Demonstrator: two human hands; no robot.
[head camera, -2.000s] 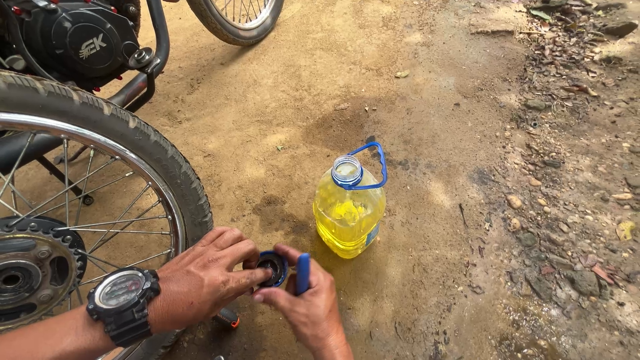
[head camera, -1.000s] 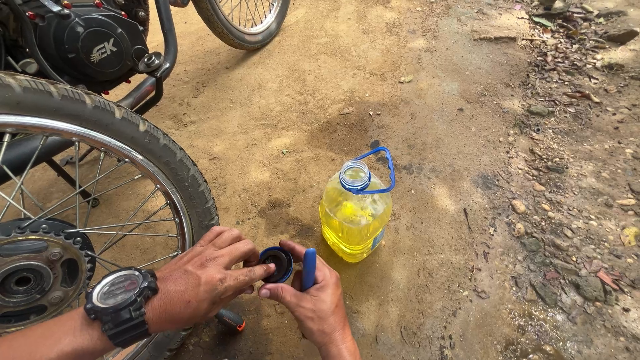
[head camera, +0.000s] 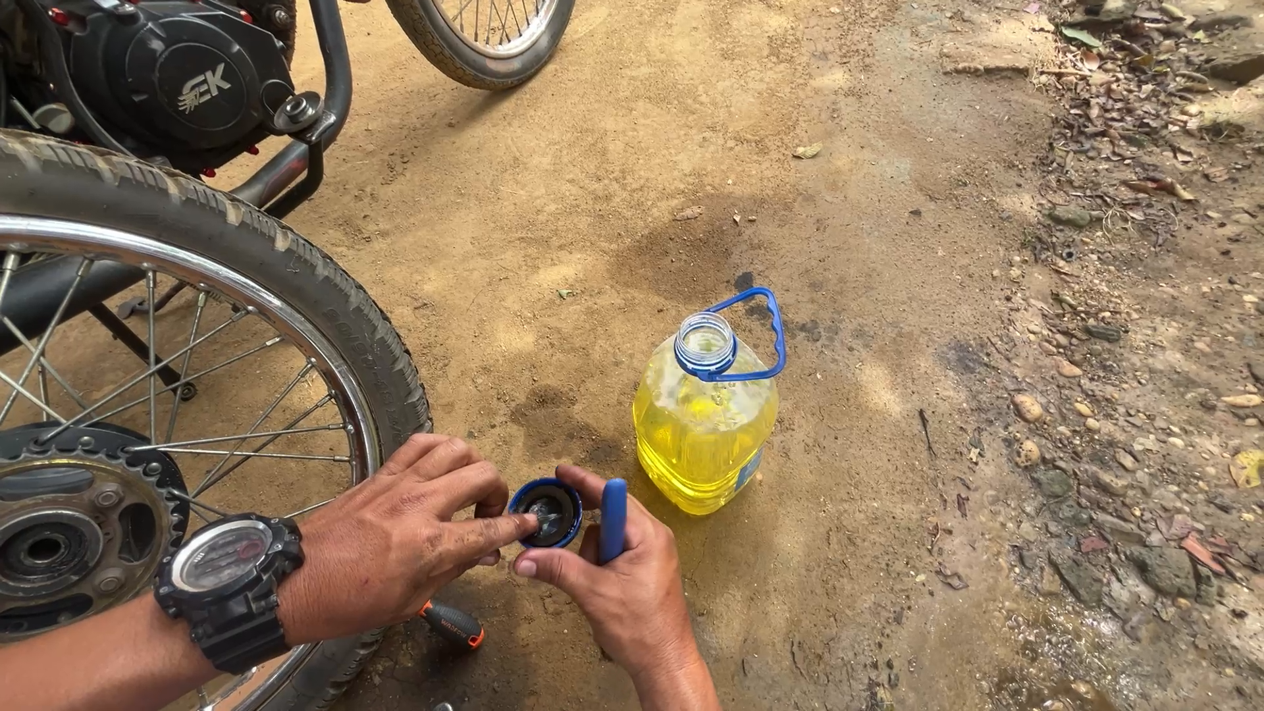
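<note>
Between thumb and fingers my right hand (head camera: 617, 568) holds a blue bottle cap (head camera: 548, 512) with a dark inside, its opening facing up, along with a blue handle-like piece (head camera: 613, 520) that stands upright. The index fingertip of my left hand (head camera: 405, 523) touches the inside of the cap; a black wristwatch (head camera: 229, 583) is on that wrist. Just beyond my right hand, a clear plastic jug (head camera: 703, 425) of yellow liquid stands uncapped on the ground, its blue carrying handle (head camera: 775, 336) tilted to the right.
A spoked motorcycle wheel (head camera: 385, 346) with a sprocket (head camera: 79, 523) is at the left, below a black engine cover (head camera: 197, 89). An orange and black tool handle (head camera: 453, 624) lies under my left hand. Another wheel (head camera: 494, 44) is at the top. Stones and dry leaves (head camera: 1136, 178) line the right side.
</note>
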